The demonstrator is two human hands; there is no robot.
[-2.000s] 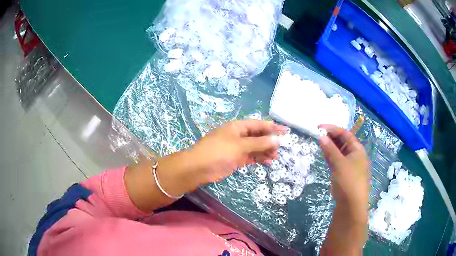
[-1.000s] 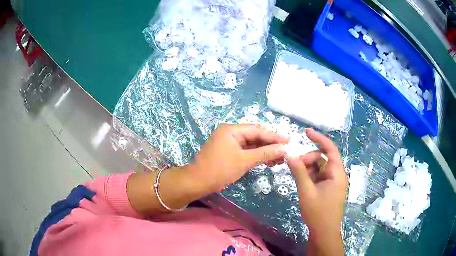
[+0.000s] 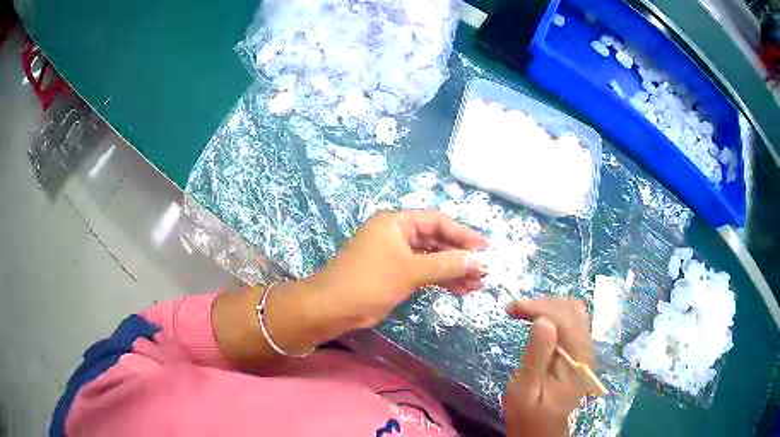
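Note:
My left hand (image 3: 389, 260) is over the clear plastic sheet (image 3: 248, 171), its thumb and fingers pinched on a small white part (image 3: 479, 263) that is mostly hidden by the fingertips. My right hand (image 3: 552, 363) is to its right and holds a thin tan stick (image 3: 582, 371), with the stick's tip pointing towards the white part. Whether the tip touches the part cannot be told. A loose pile of small white round housings (image 3: 470, 309) lies below and behind the hands. A clear tub (image 3: 590, 209) full of small white parts stands beyond them.
A large clear bag of white parts (image 3: 351, 60) lies at the upper left. A blue bin (image 3: 590, 98) with translucent white pieces stands at the upper right. A heap of frosted white pieces (image 3: 688, 329) lies at the right, beside a flat white slip (image 3: 608, 307).
My right hand has moved down from beside the tub and turned, and the stick now points at my left fingertips. My left hand stays nearly in place. The view has shifted slightly.

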